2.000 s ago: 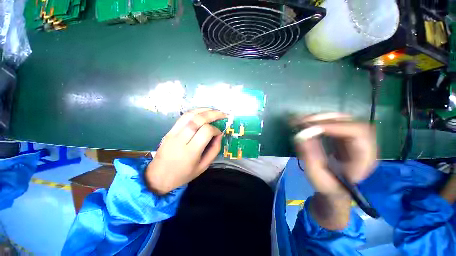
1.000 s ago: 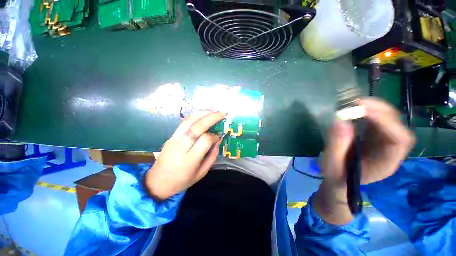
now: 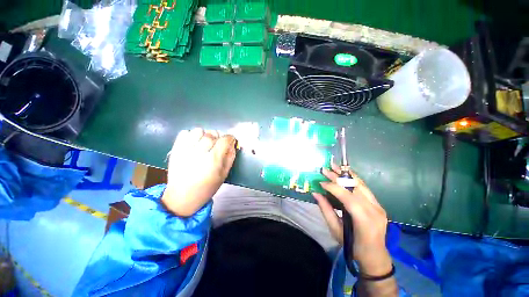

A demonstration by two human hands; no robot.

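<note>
A green PCB panel (image 3: 281, 175) lies near the bench's front edge, its middle washed out by glare. An orange-gold flex strip (image 3: 299, 184) shows at its lower part. My right hand (image 3: 361, 217) holds the soldering iron (image 3: 347, 181), its metal tip pointing up and away, right of the panel; my fingertips are at the panel's right edge. My left hand (image 3: 200, 168) is left of the panel, fingers bent together beside a glaring white patch (image 3: 247, 134); whether it holds something is hidden.
A fan (image 3: 339, 87), tilted white jar (image 3: 426, 87) and soldering station (image 3: 484, 116) stand behind. Stacks of green panels (image 3: 234, 36), with flex (image 3: 163, 26), and plastic bags (image 3: 98, 36) are at rear left. A black round fan (image 3: 40, 96) is far left.
The view has shifted, showing more of the bench's rear and left. My left hand has left the panel and moved left. My right hand has brought the iron in to the panel's right edge.
</note>
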